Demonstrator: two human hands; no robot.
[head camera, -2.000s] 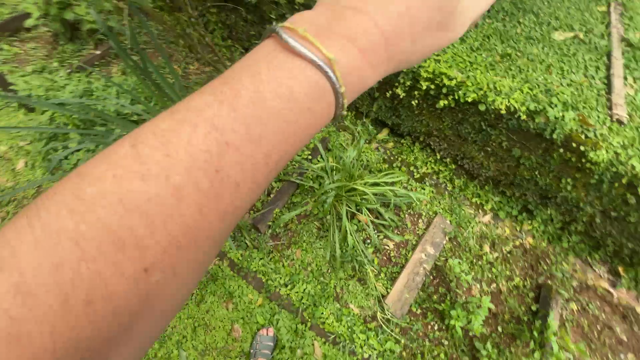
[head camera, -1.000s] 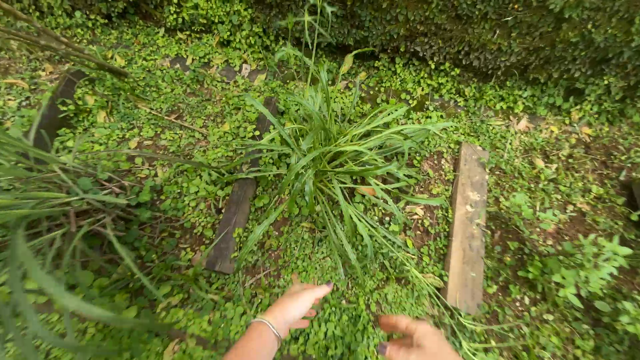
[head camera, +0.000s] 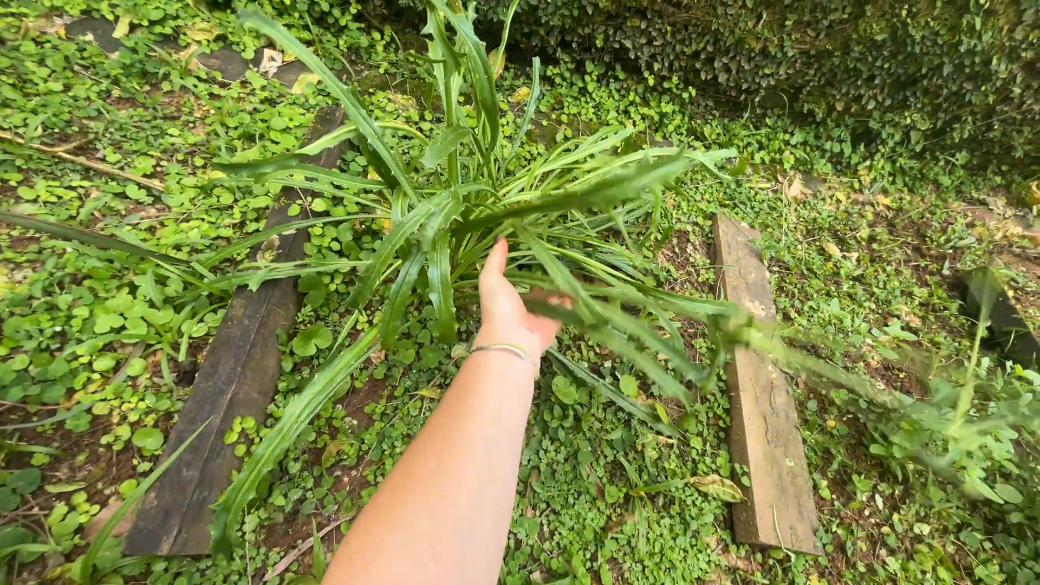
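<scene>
My left hand (head camera: 516, 313), with a thin bracelet (head camera: 500, 349) at the wrist, reaches in among the long, toothed leaves of a green leafy plant (head camera: 439, 236). Its thumb points up, apart from the fingers, which are partly hidden behind a blurred leaf. No leaf is plainly gripped. The plant's leaves spread out around the hand, and those on the right are blurred. My right hand is out of view.
A dark, weathered wooden board (head camera: 236, 366) lies left of the plant, and a lighter wooden plank (head camera: 764, 406) lies on the right. Another dark wood piece (head camera: 999, 317) is at the far right. Low ground cover surrounds them, with a leafy bank (head camera: 812, 73) behind.
My left hand has moved forward from the ground cover in front of the plant into its leaves. My right hand has left the view. The view is closer to the plant.
</scene>
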